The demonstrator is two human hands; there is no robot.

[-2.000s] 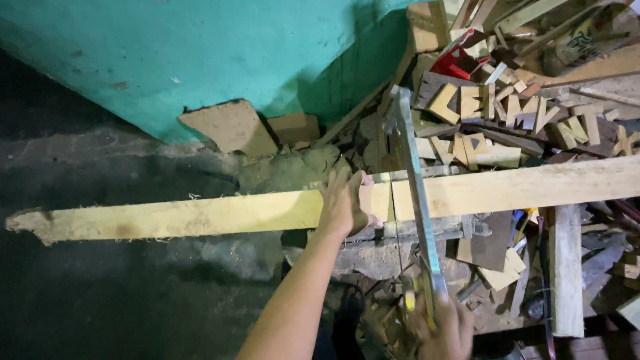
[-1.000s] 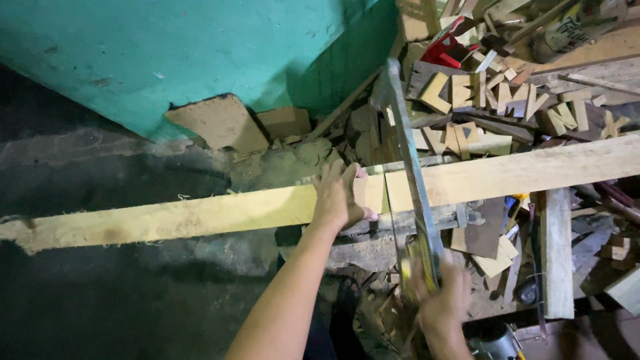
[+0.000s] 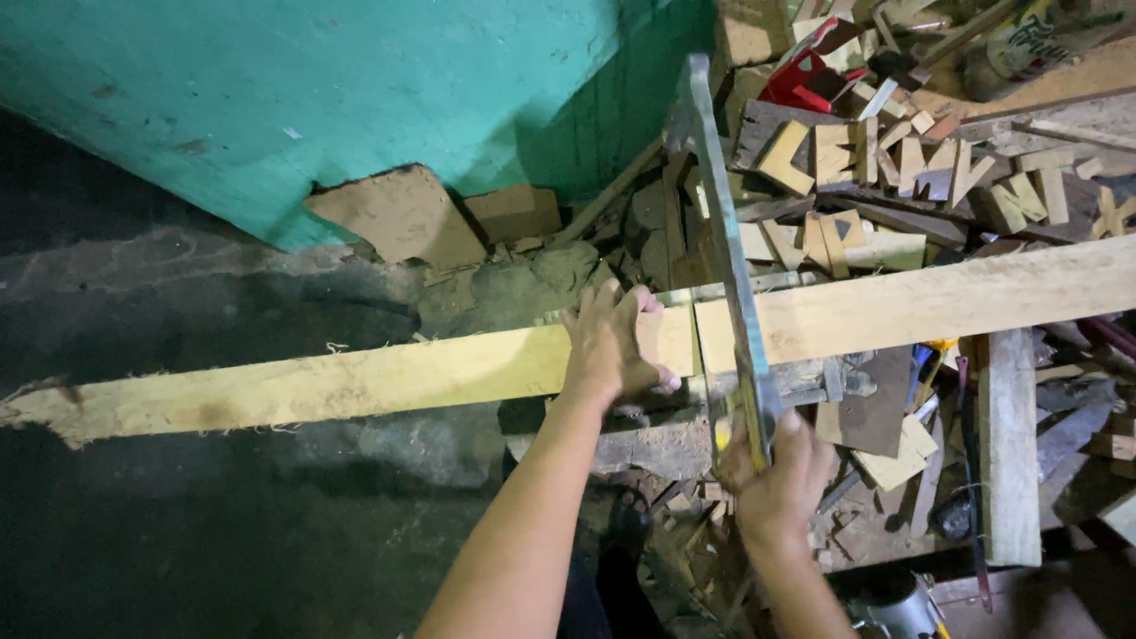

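A long pale wooden board [image 3: 399,380] runs across the view, its left end ragged. My left hand [image 3: 612,342] lies over the board, thumb at its near edge and fingers at its far edge. Just right of that hand, the thin blade of a hacksaw-type frame saw [image 3: 741,257] crosses the board at a dark cut line. My right hand [image 3: 781,470] is closed around the saw's handle, near the board's close side; the fingers partly hide the handle. A worn wooden support [image 3: 661,444] is under the board.
Wooden letters and offcuts [image 3: 834,155] are heaped at the upper right, with a red object [image 3: 808,80] and a bottle [image 3: 1021,53]. A grey plank [image 3: 1010,453] lies at the right. Broken board pieces [image 3: 408,213] lean on the green wall [image 3: 355,89]. A metal container [image 3: 896,612] is lower right.
The saw and my right hand have shifted along the cut line between frames, the hand blurred earlier. My left hand keeps its place on the board. The view has shifted slightly.
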